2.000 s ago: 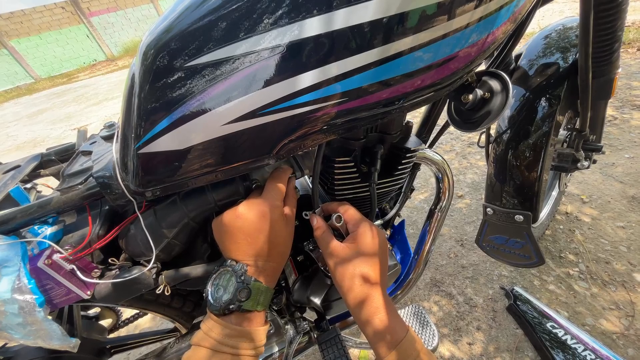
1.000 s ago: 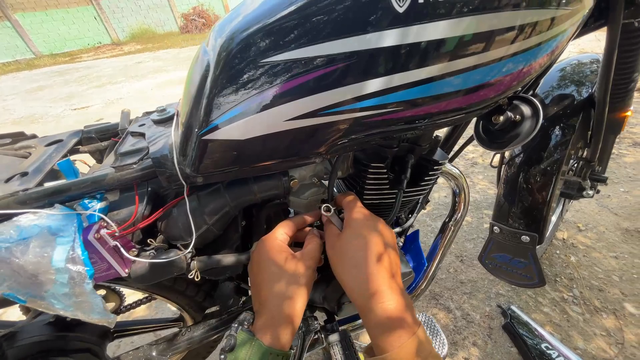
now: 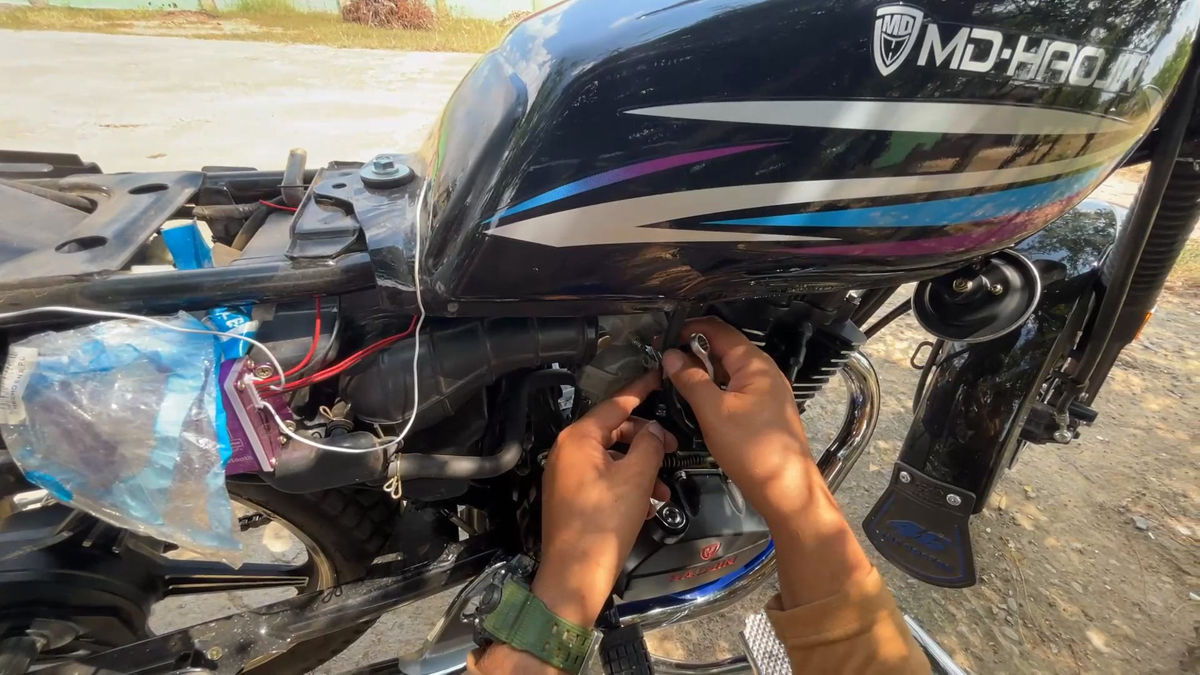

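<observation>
Below the black fuel tank [image 3: 797,187] of a motorcycle, both my hands work close together at the carburetor [image 3: 614,361]. My right hand [image 3: 750,412] holds a metal wrench [image 3: 701,345], its ring end sticking up between thumb and fingers. My left hand [image 3: 600,487], with a watch on a green strap [image 3: 539,623], reaches its index finger to the carburetor's side. Its thumb is bent toward the other fingers; whether it pinches a small part cannot be told. A black rubber intake duct [image 3: 469,361] runs left from the carburetor. The finned cylinder [image 3: 820,366] is behind my right hand.
At the left, a clear plastic bag [image 3: 122,422] hangs beside a purple module [image 3: 248,417] with red wires and a white wire [image 3: 417,375]. A chrome engine guard [image 3: 858,412] curves right of my right arm. The horn [image 3: 975,295] and front mudguard [image 3: 1012,384] stand farther right.
The view has shifted and come nearer to the engine. My left index finger now extends up to the carburetor; one second ago that hand was lower beside my right hand. The wrench stays in my right hand.
</observation>
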